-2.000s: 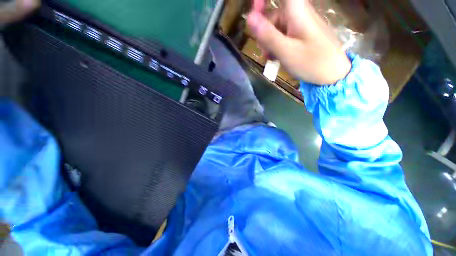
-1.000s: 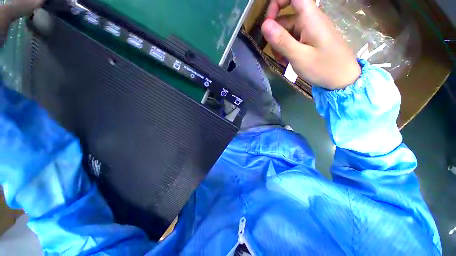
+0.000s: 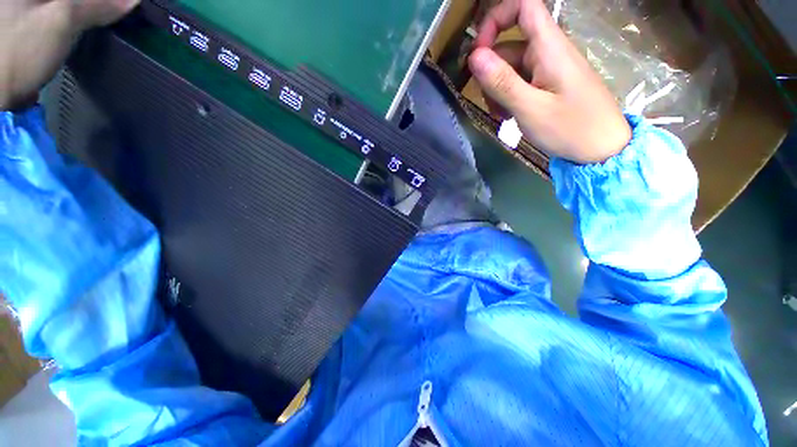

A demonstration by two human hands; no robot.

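Observation:
A black ribbed TV back cover point(image 3: 253, 218) lies tilted in front of me, its near corner against my blue gown. A strip of white port icons point(image 3: 290, 98) runs along its connector edge. My left hand point(image 3: 52, 44) is at the top left, cut off by the picture's edge, gripping the cover's far end; its fingertips are partly out of view. My right hand point(image 3: 550, 83) is raised over the open scrap carton point(image 3: 743, 175), apart from the cover, thumb and fingers curled. A tiny pale bit shows near its fingertips; whether it is held is unclear.
The green bench top point(image 3: 349, 39) with a pale edge lies beyond the cover. The carton holds crumpled clear bags point(image 3: 699, 74) and white strips point(image 3: 651, 94). A small white piece point(image 3: 509, 133) is at the carton's near edge. Grey floor shows below the carton.
My left hand has come further into view along the cover's edge. My right hand has shifted slightly down and right in view and stays over the carton. The port icons now look sharper.

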